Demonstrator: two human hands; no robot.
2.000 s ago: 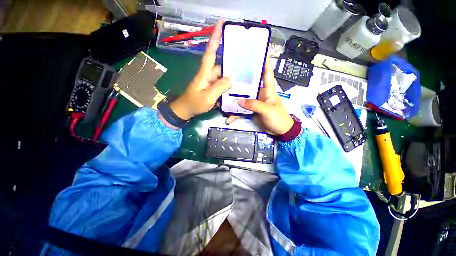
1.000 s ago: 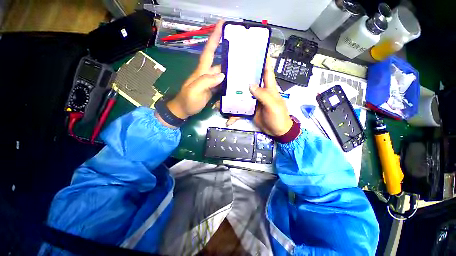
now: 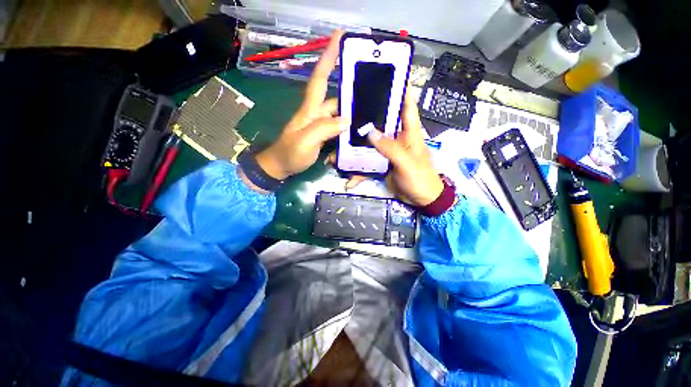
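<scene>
An upright smartphone [image 3: 373, 75] with a lit screen is held above the bench. The screen shows a white frame around a black rectangle with a small circle on top. My left hand [image 3: 307, 136] holds its left edge, thumb at the lower left of the screen. My right hand [image 3: 411, 159] holds its right edge, thumb over the lower part of the screen. Below it an opened phone body [image 3: 352, 219] lies flat, long side across. A black inner cover [image 3: 519, 180] lies on the white paper at right.
Left: a multimeter [image 3: 130, 136] with red probes [image 3: 161, 175], and a perforated plate [image 3: 212, 119]. Behind: a pen box [image 3: 284, 54], black modules [image 3: 448, 106] and bottles [image 3: 539, 54]. Right: a blue parts bin [image 3: 598, 132], a yellow electric screwdriver [image 3: 591, 246] and a blue pick [image 3: 470, 165].
The phone screen has changed from a nearly all-white page to a white frame around a black rectangle. My right thumb has shifted over the lower screen. The phone is held in much the same place.
</scene>
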